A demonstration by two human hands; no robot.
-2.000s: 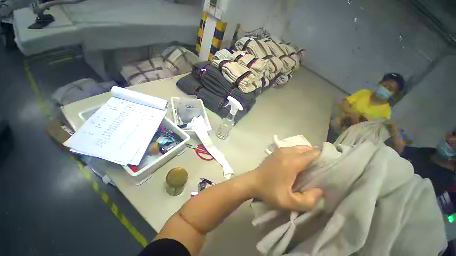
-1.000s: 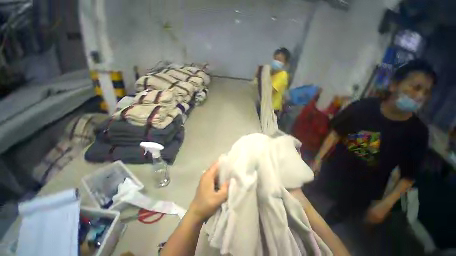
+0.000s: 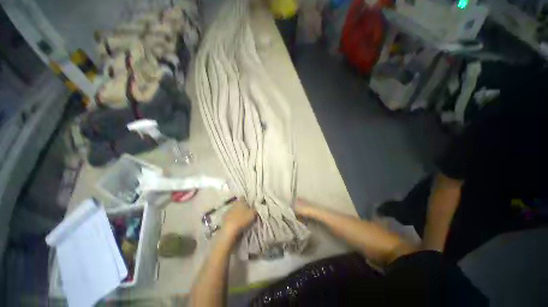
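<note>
A long beige fabric stack (image 3: 246,120) runs down the table in layered folds, its near end gathered and bunched near the front edge. My left hand (image 3: 240,217) is on the left side of the bunched end, with the fabric gripped at its edge. My right hand (image 3: 303,210) is at the right side of the same end, blurred and partly hidden by the fabric, so its fingers cannot be made out.
At left are a white tool bin (image 3: 150,240) with paper sheets (image 3: 87,252), a small bin (image 3: 114,183) with a white strip (image 3: 186,183), a spray bottle (image 3: 174,147) and an olive-brown canister (image 3: 176,244). Tied bundles (image 3: 141,120) lie behind. A person's arm (image 3: 441,210) is close at right.
The beige fabric was held up in a bunch and now lies stretched along the table. My hands have moved down to its near end. The view has tilted down, and the person at right is closer.
</note>
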